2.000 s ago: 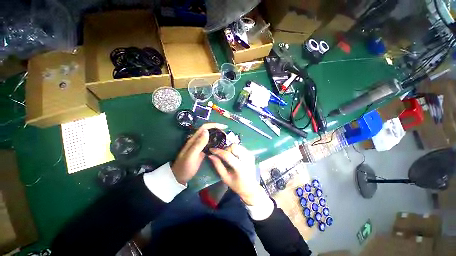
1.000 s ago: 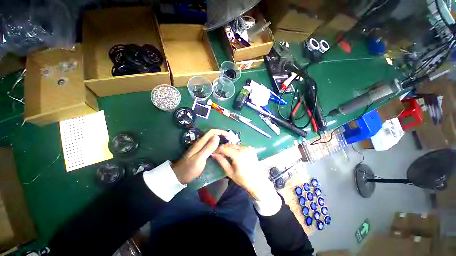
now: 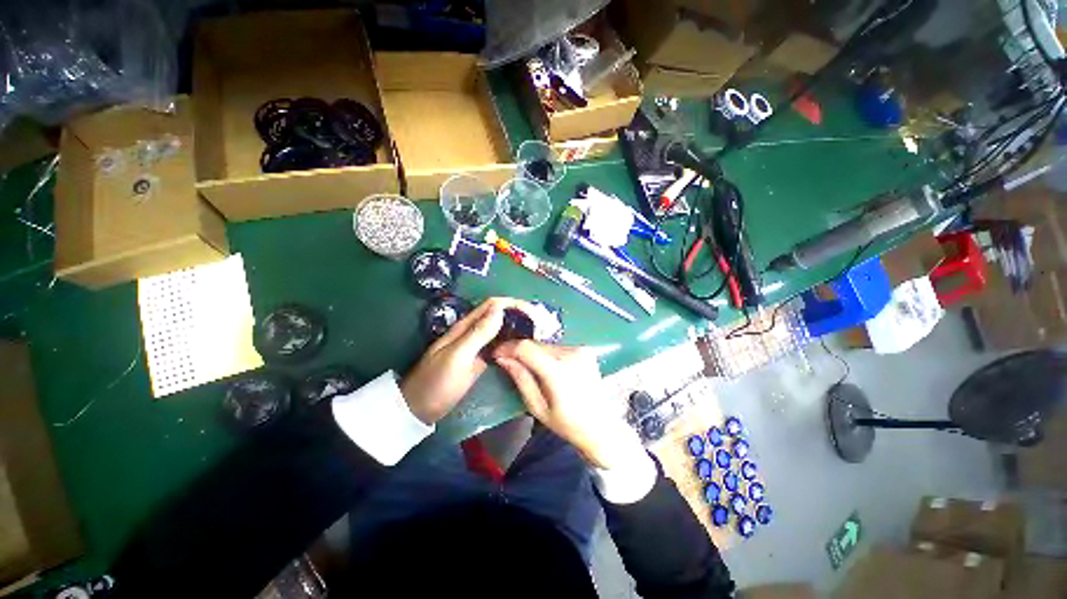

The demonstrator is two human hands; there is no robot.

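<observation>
A round black unit is held between my two hands above the front edge of the green bench. My left hand is closed around its left side. The fingertips of my right hand press at its lower right edge. Fingers hide part of the unit, and any small part between them cannot be made out. Two more black round housings lie just beyond my left hand. Three black discs lie on the bench to the left. A crumpled white wipe shows behind the held unit.
Beyond my hands are a tub of metal grains, clear cups, a small square part, a red-orange screwdriver and a hammer. Open boxes stand behind; a label sheet lies left. Blue-rimmed units sit lower right.
Two seconds ago the held unit's open face showed between my hands; one second ago my fingers mostly covered it. Now its dark face shows again. Both hands stay in nearly the same place.
</observation>
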